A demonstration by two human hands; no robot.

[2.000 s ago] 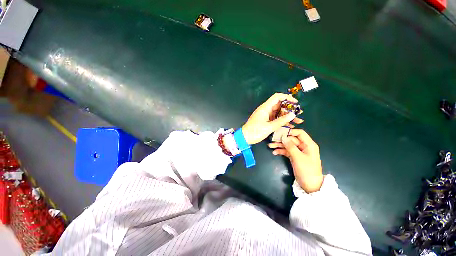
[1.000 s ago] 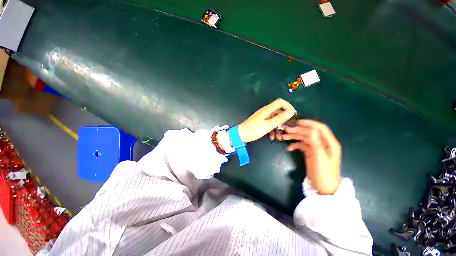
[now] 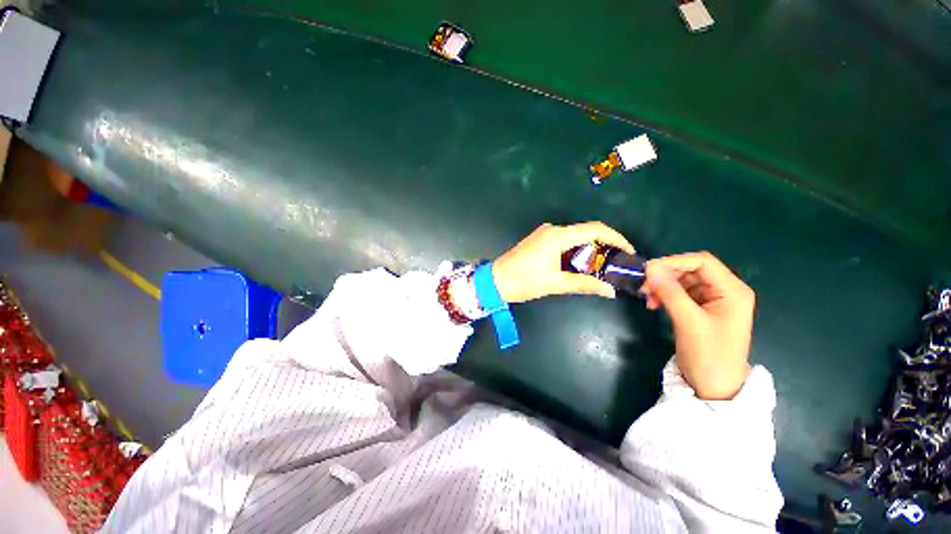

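Note:
My left hand (image 3: 553,263), with a blue strap at the wrist, holds a dark watch case (image 3: 587,258) between thumb and fingers. Its open side shows white and orange inside. My right hand (image 3: 709,308) pinches a small dark piece (image 3: 624,271) at the case's right side; a bright line shows on it. I cannot tell whether this piece is a clip or part of the unit. A display module (image 3: 636,153) with an orange flex tail lies on the green belt just beyond my hands.
A partly assembled watch unit (image 3: 450,42) and another pale module (image 3: 696,15) lie farther back. A tangled heap of black clips (image 3: 923,417) is at the right. A blue stool (image 3: 219,325) stands left of the belt. A grey-white box (image 3: 26,65) is at the far left.
My right hand has moved right and now pinches a dark piece beside the case. The case's open side, hidden a second ago, shows again in my left hand.

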